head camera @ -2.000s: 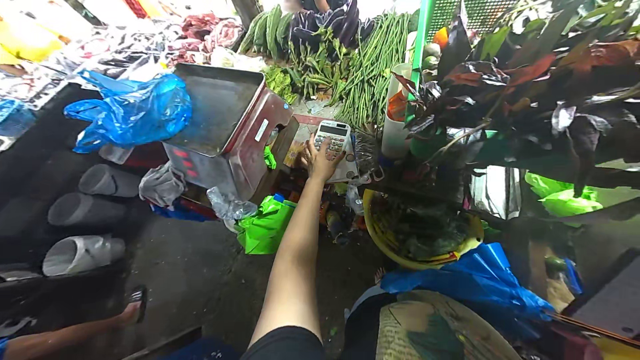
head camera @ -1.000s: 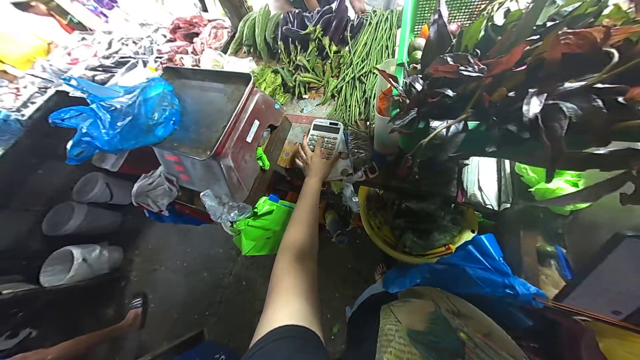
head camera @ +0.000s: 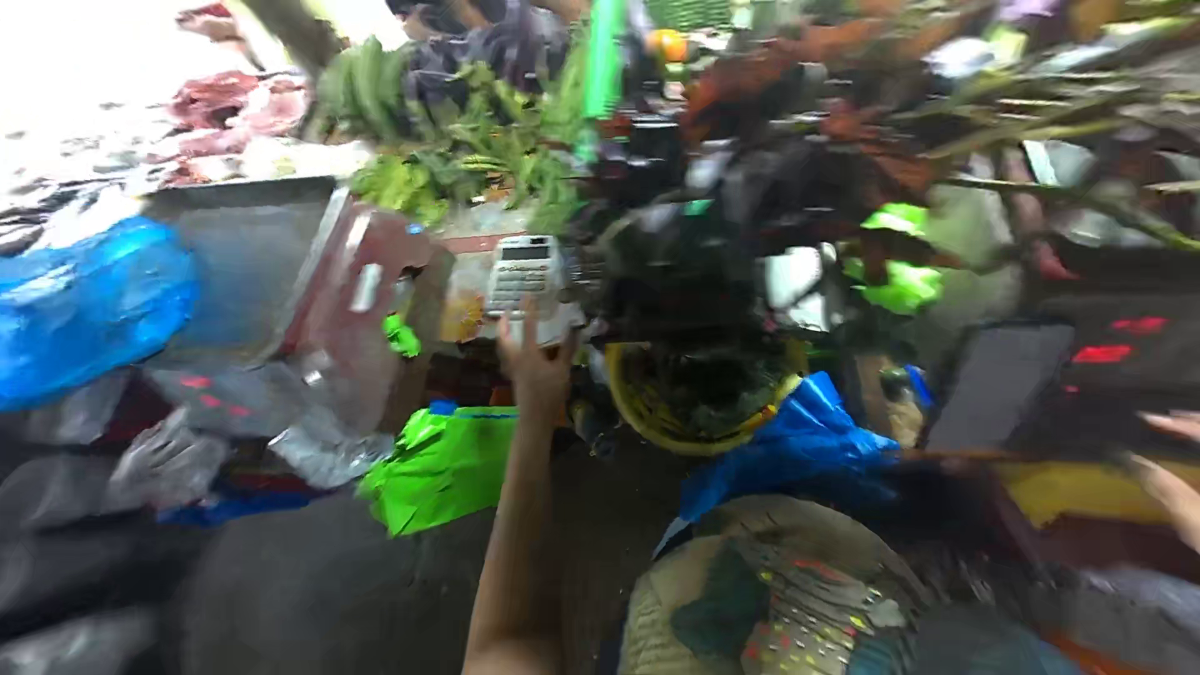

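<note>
My left hand (head camera: 539, 366) reaches up from the bottom of the head view. Its spread fingers are at the lower edge of a pale calculator (head camera: 523, 274) with a dark display; blur hides whether they touch it. The calculator lies on a cluttered surface beside a dull red metal box (head camera: 342, 300). Under the forearm is a bright green plastic bag (head camera: 445, 469). No right hand of mine can be made out; whose blurred fingers (head camera: 1167, 473) show at the right edge is unclear, perhaps another person's.
Leafy greens (head camera: 403, 187) and eggplants lie behind. A blue plastic bag (head camera: 84, 309) is at left. Right of my arm stand a yellow-rimmed basin (head camera: 647, 422), a blue plastic sheet (head camera: 797, 450) and a round patterned item (head camera: 778, 591). A dark device with red lit marks (head camera: 1106, 352) is far right.
The view has swung right and blurred. My left hand has drawn down from the calculator's keys to its lower edge. The red lit marks and fingers at the right edge have come into view.
</note>
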